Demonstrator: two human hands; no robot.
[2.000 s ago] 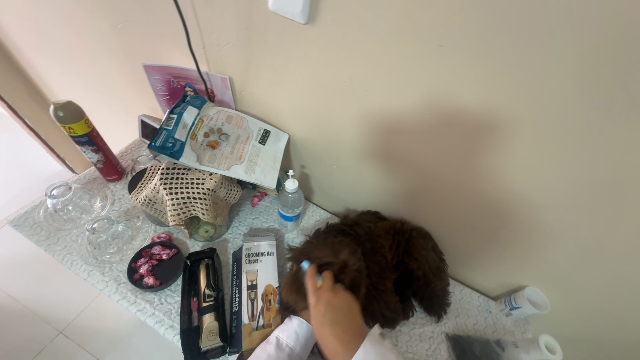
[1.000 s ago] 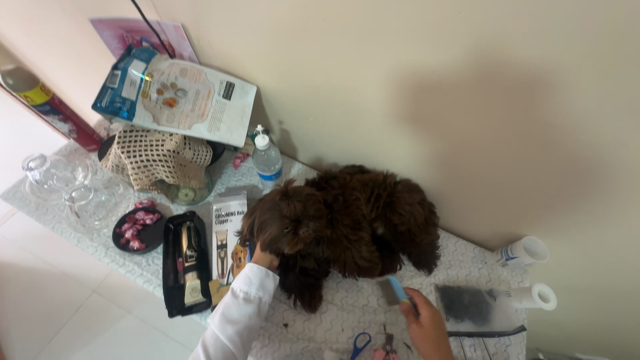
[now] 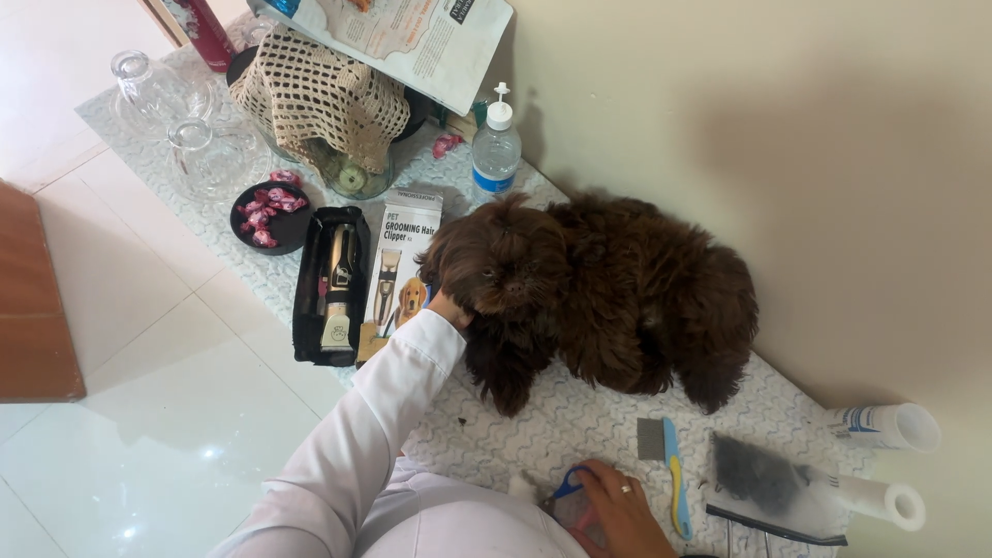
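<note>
A brown long-haired dog (image 3: 612, 287) lies on the cloth-covered table, its head toward the left. My left hand (image 3: 451, 311) is under the side of its head, fingers mostly hidden by fur, so its grip does not show. At the near edge my right hand (image 3: 620, 508) touches blue-handled scissors (image 3: 570, 484) lying on the cloth; something pink is beneath the palm. To the right of that hand rests a metal-toothed comb (image 3: 671, 473) with a blue and yellow handle. A gold hair clipper (image 3: 339, 287) sits in a black case beside the clipper box (image 3: 399, 256).
Behind the dog stand a pump bottle (image 3: 497, 155) and the wall. At left are glass vessels (image 3: 190, 136), a black dish (image 3: 287, 229) of wrapped candies and a crocheted cloth (image 3: 310, 93). A white cup (image 3: 891, 428) and a clear zip bag (image 3: 763, 477) lie at right.
My right hand has let go of the comb, which now lies on the table, and has moved to the scissors. My left hand stays by the dog's head.
</note>
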